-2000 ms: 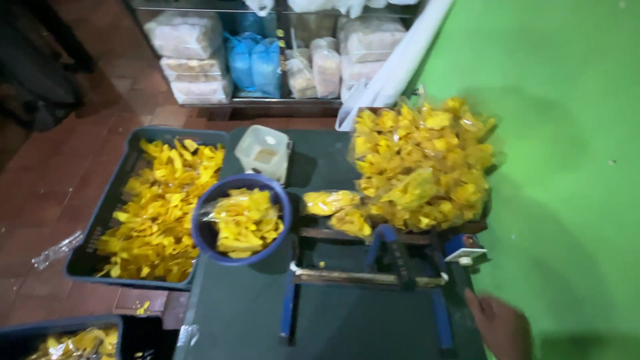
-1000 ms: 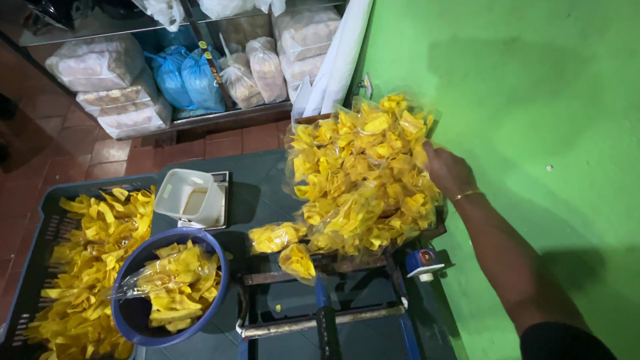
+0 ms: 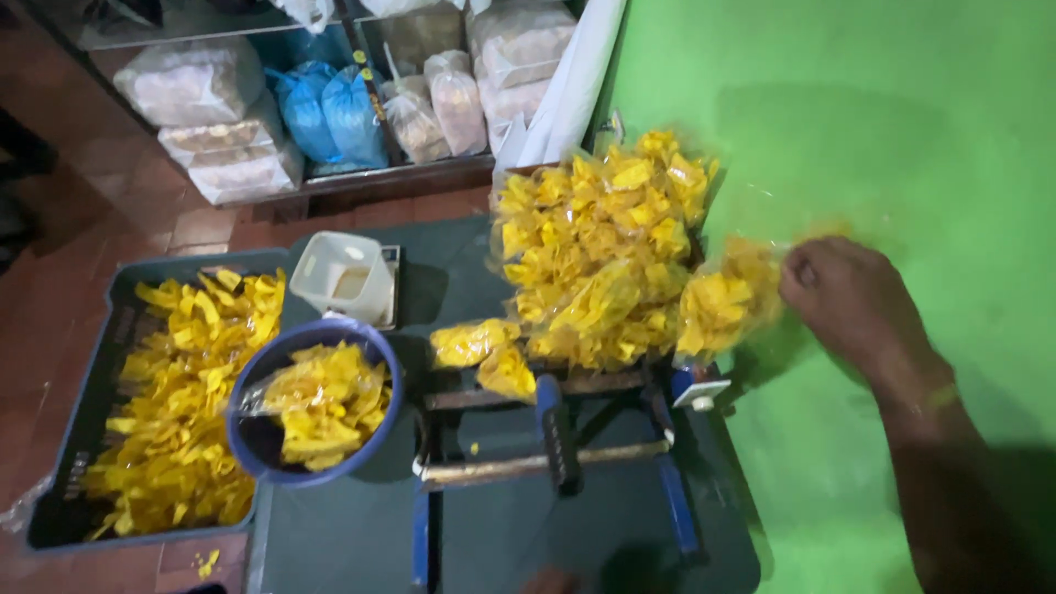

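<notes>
My right hand, at the right by the green wall, pinches clear plastic bags of yellow chips at the right side of a large pile of filled bags. Part of my left hand, blurred, shows at the bottom edge; its fingers cannot be made out. Between the hands stands a blue-framed bag sealer with a black-gripped handle. Two small filled bags lie just behind it. A blue round basin to its left holds a clear bag and yellow chips.
A dark plastic crate of yellow chips stands at the left of the dark green table. A translucent container sits on a small scale behind the basin. Beyond is a shelf with packed bags. The green wall borders the right.
My right hand has moved from the pile's right edge further right, with bags of chips now at its fingers. Part of my left hand has come into view at the bottom.
</notes>
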